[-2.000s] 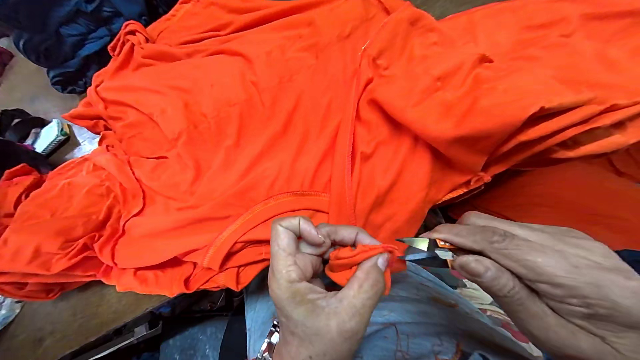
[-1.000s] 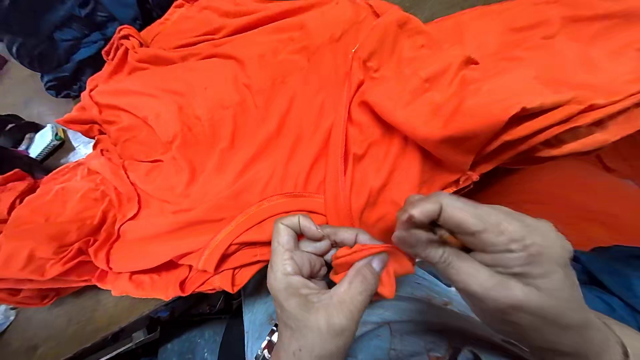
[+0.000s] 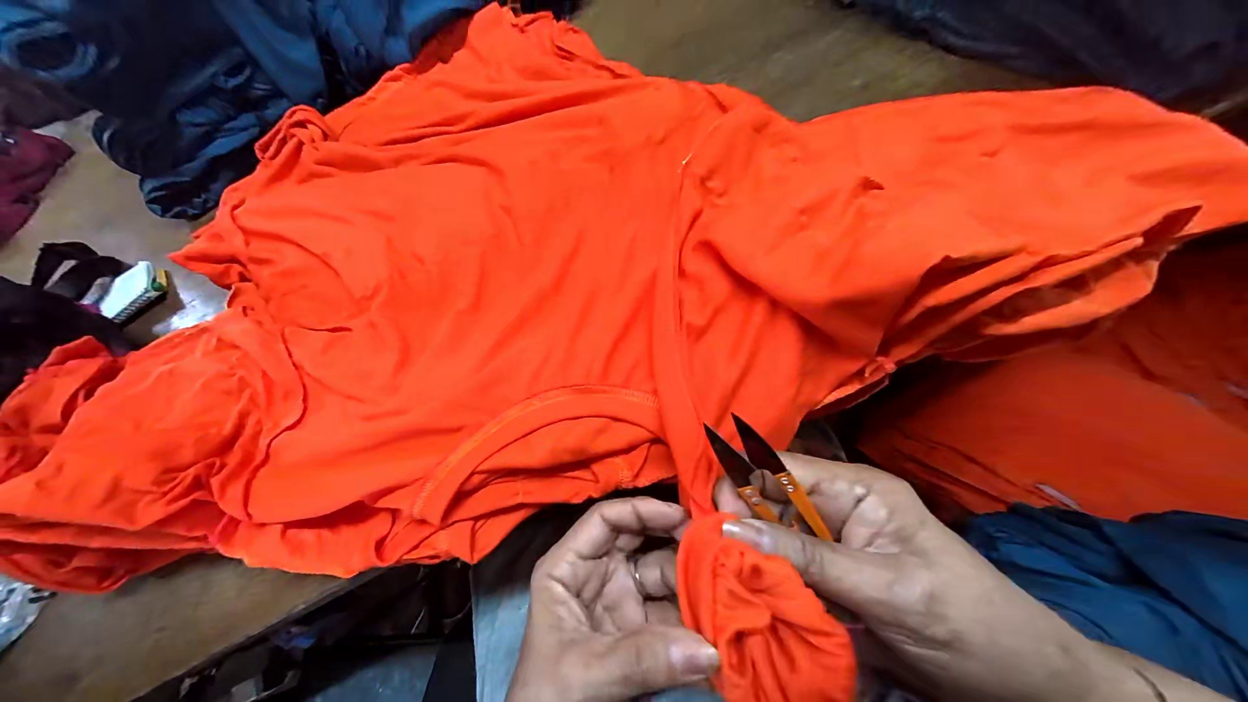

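Note:
An orange knit garment (image 3: pixel 468 253) lies spread in folds over a wooden table, its curved stitched neckband near the front edge. A gathered part of the orange fabric (image 3: pixel 770 624) hangs between my hands at the lower middle. My left hand (image 3: pixel 614 604) has its thumb and fingers on the left side of that bunch, and a ring shows on one finger. My right hand (image 3: pixel 868 556) pinches the top of the bunch between thumb and fingers. It also holds thread snips (image 3: pixel 780 483) with orange handles, their two dark blades apart and pointing up and left.
Dark blue clothing (image 3: pixel 244 78) is heaped at the upper left. A small notepad (image 3: pixel 132 291) lies by black cloth at the left. More orange fabric (image 3: pixel 1092 390) and blue cloth (image 3: pixel 1131 585) are at the right. The wooden table's edge (image 3: pixel 244 634) runs along the lower left.
The snips, mostly hidden in my right hand one second ago, now show their blades pointing up. My right hand has come onto the fabric, and more of the gathered part shows between my hands.

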